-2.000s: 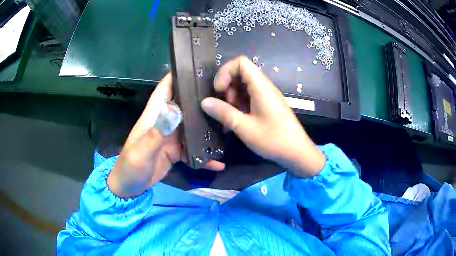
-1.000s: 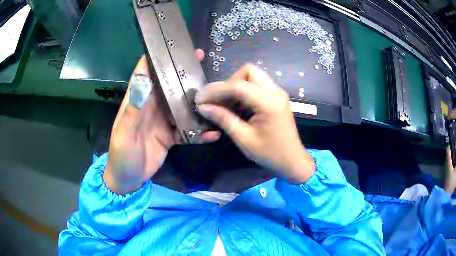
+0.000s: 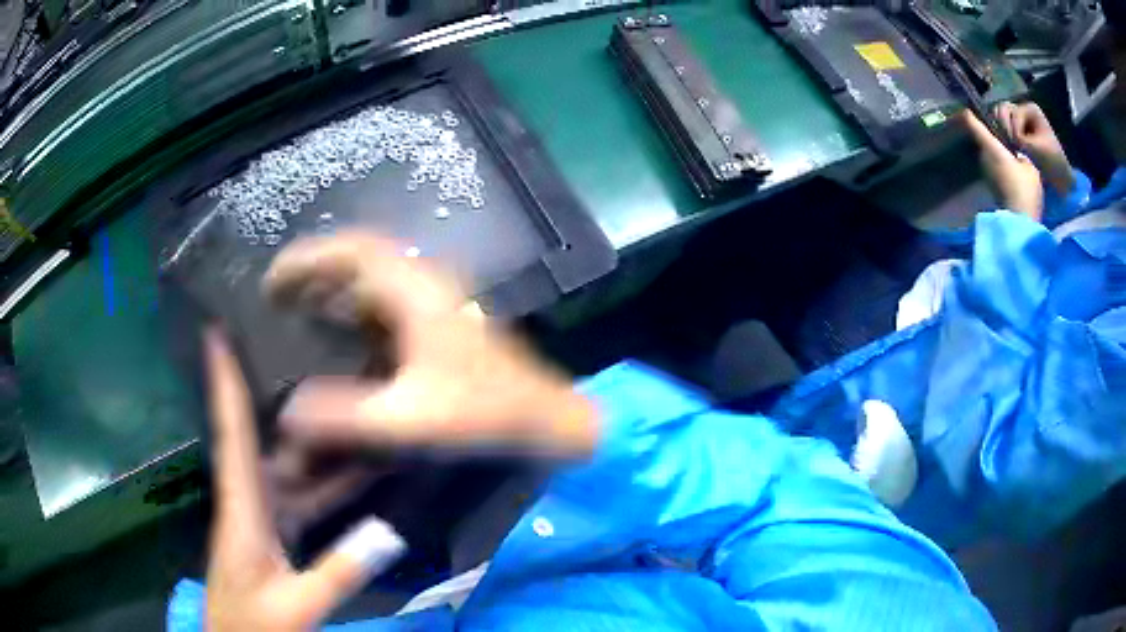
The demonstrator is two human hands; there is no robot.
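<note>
My left hand (image 3: 266,543), with a whitish wrap (image 3: 367,547) on the thumb, is low at the left, fingers pointing up. The space between its thumb and fingers is dark and blurred, and I cannot make out whether a bar is in it. My right hand (image 3: 426,370) is blurred over the near part of the black tray (image 3: 580,253), thumb and forefinger apart, with nothing visible between them. Many small silver nuts (image 3: 333,154) lie loose in the tray's far half. Long dark bars (image 3: 685,99) lie side by side on the green surface right of the tray.
A second black tray (image 3: 852,62) with a yellow label is at the upper right. A neighbouring worker's hands (image 3: 1019,154) and blue sleeves are beside it. Metal rails (image 3: 247,56) run behind the green bench (image 3: 562,99).
The view has swung right, showing more of the neighbour. The bar clearly held in my left hand before is no longer distinguishable. My right hand has opened away from it.
</note>
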